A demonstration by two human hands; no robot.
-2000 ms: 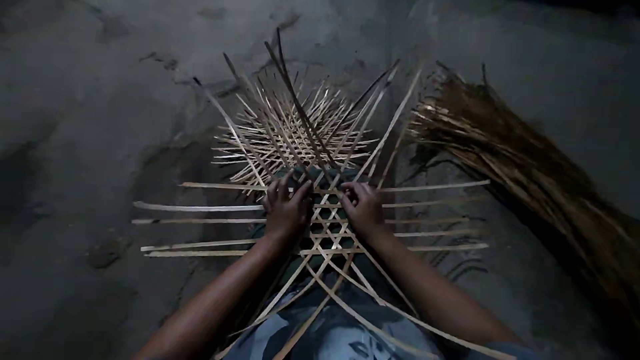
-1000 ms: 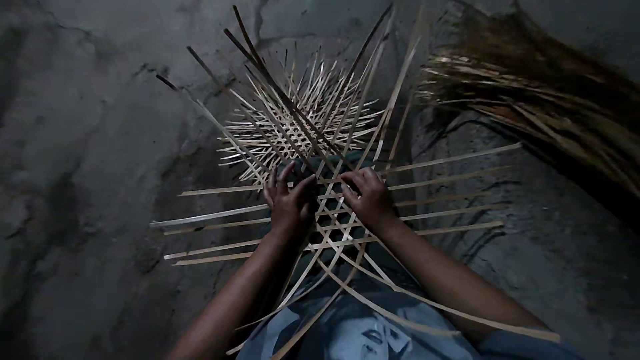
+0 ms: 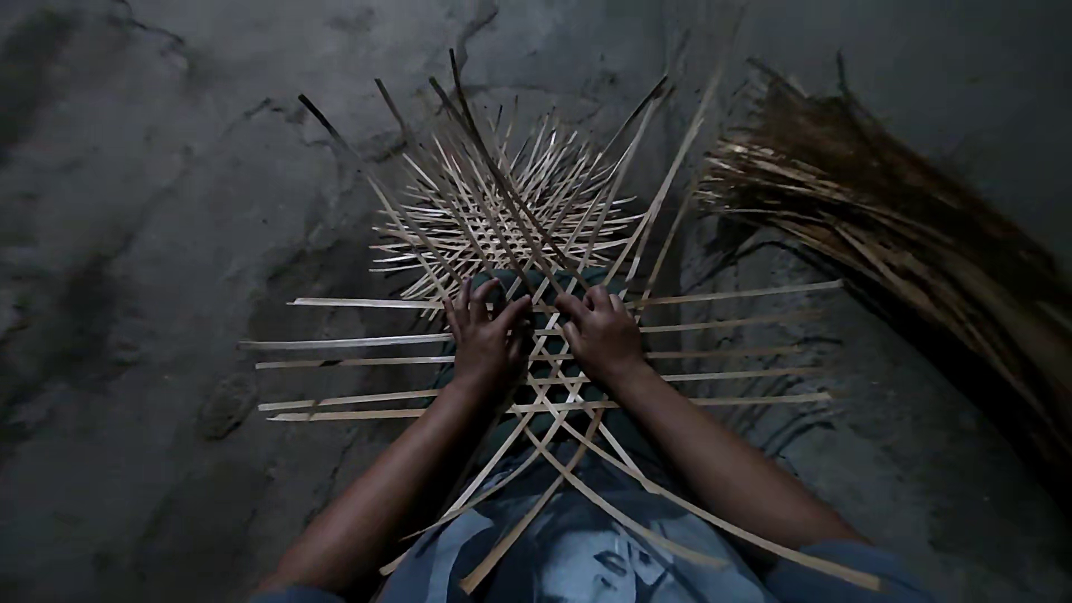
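Observation:
An open hexagonal weave of pale flat strips, likely bamboo, lies over a dark green surface in front of my body. Long strip ends reach out to both sides, away from me and down over my shirt. My left hand rests on the upper left of the weave, fingers spread, thumb and fingertips at the topmost cross strip. On the upper right, my right hand has its thumb and forefinger bent together at the crossing strips. Whether either hand pinches a strip cannot be told; the fingertips hide the contact.
Beyond the weave, a stack of woven pieces with many radiating strip ends lies on the cracked concrete floor. A large bundle of long, thin brown strips lies at the right.
Both hands stay at the upper part of the weave, with small finger shifts. The view has moved somewhat. No clear change in the weave shows.

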